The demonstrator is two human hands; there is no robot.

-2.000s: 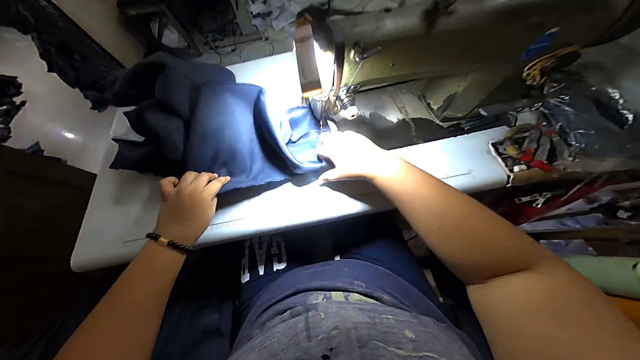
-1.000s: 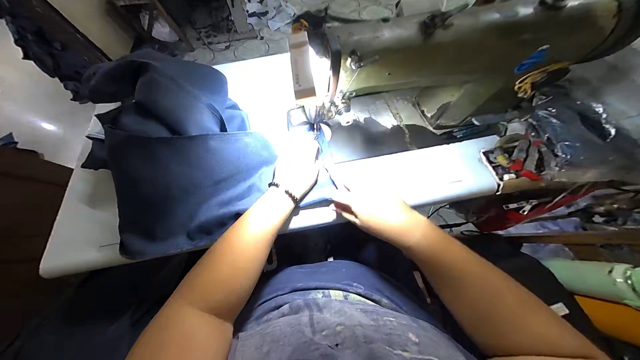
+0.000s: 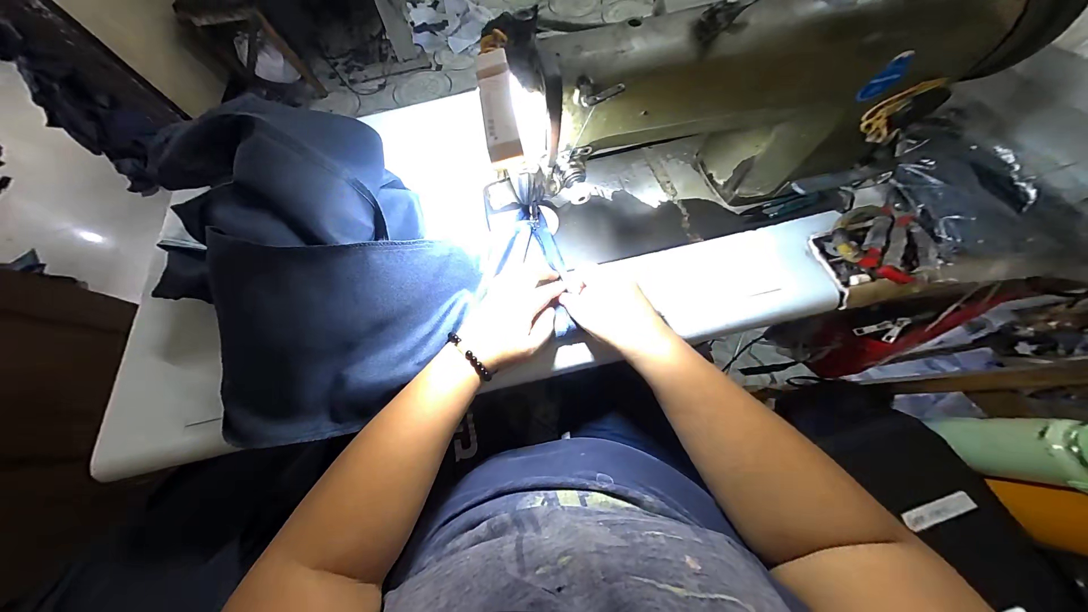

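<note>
A navy blue fabric garment (image 3: 340, 314) lies bunched on the left of the white sewing table (image 3: 748, 285), its flat panel reaching toward the needle area. Under the presser foot (image 3: 534, 208) of the olive-green sewing machine (image 3: 680, 76), narrow blue strips of cloth (image 3: 548, 246) run down toward my hands. My left hand (image 3: 510, 319), with a beaded bracelet at the wrist, pinches the cloth strip. My right hand (image 3: 608, 306) meets it fingertip to fingertip and pinches the same strip, whose end shows between the hands. Strong lamp glare hides detail around the fingers.
A compartment at the table's right holds small tools and red-handled items (image 3: 884, 246). Clear plastic bags (image 3: 977, 195) lie behind it. A lamp with a white box-like cover (image 3: 499, 106) hangs left of the needle. Dark cloth scraps (image 3: 76, 110) are at the far left.
My left hand has moved right from the garment's lower edge to the strip below the presser foot. The garment's panel now spreads lower over the table's left. My right hand has come nearer my left.
</note>
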